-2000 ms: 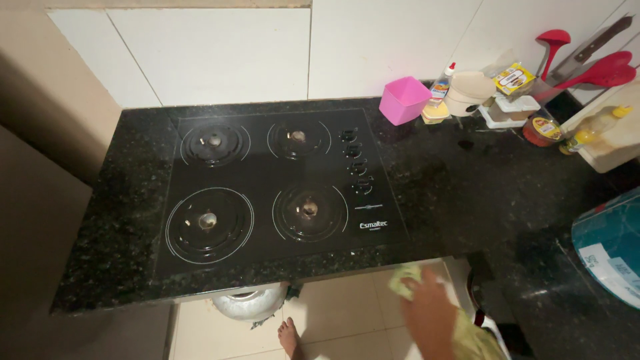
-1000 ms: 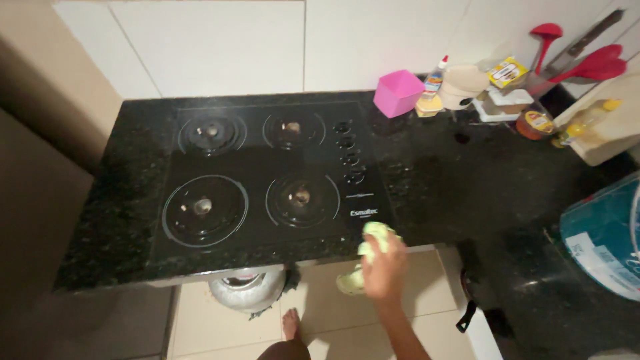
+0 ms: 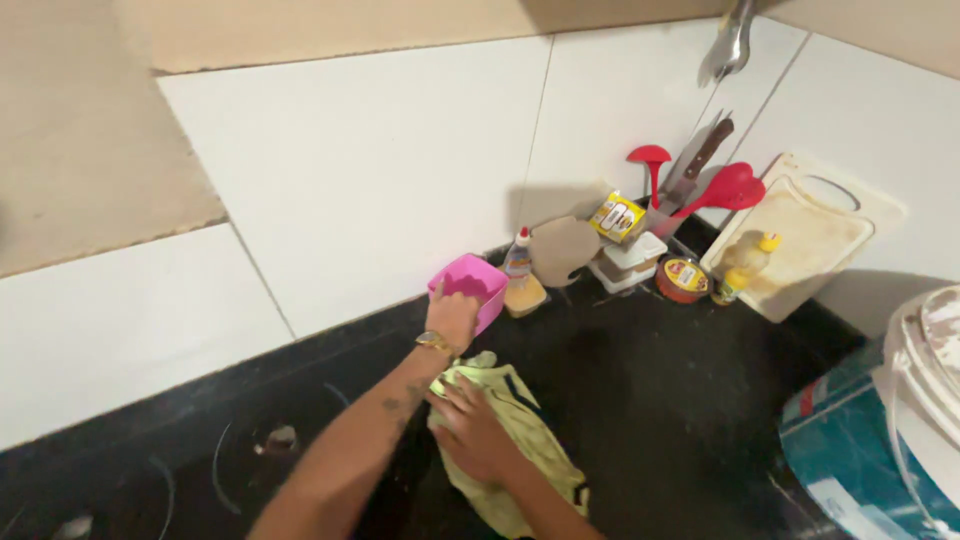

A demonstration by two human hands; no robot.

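My left hand (image 3: 452, 319), with a gold watch at its wrist, grips the near rim of a pink plastic container (image 3: 489, 289) by the tiled wall. Below it, my right hand (image 3: 472, 427) presses a yellow-green cloth (image 3: 517, 427) onto the black stone countertop (image 3: 637, 420); the cloth lies spread under and beside the fingers. A clear bottle with a red cap (image 3: 518, 257) stands just right of the container, behind a small tub (image 3: 525, 297). The glass cooktop (image 3: 195, 457) is at the lower left, partly behind my left forearm.
Along the wall stand a yellow packet (image 3: 618, 217), white plastic boxes (image 3: 628, 262), a round tub (image 3: 682, 279), red utensils (image 3: 724, 189), a wood-handled knife (image 3: 705, 154), a yellow-capped bottle (image 3: 746, 266) and a cutting board (image 3: 795, 225). A large teal bucket (image 3: 847, 427) occupies the right side.
My left hand has come into view and taken hold of the pink container. My right hand has moved with the cloth from the counter's front edge onto the countertop. The view has shifted right.
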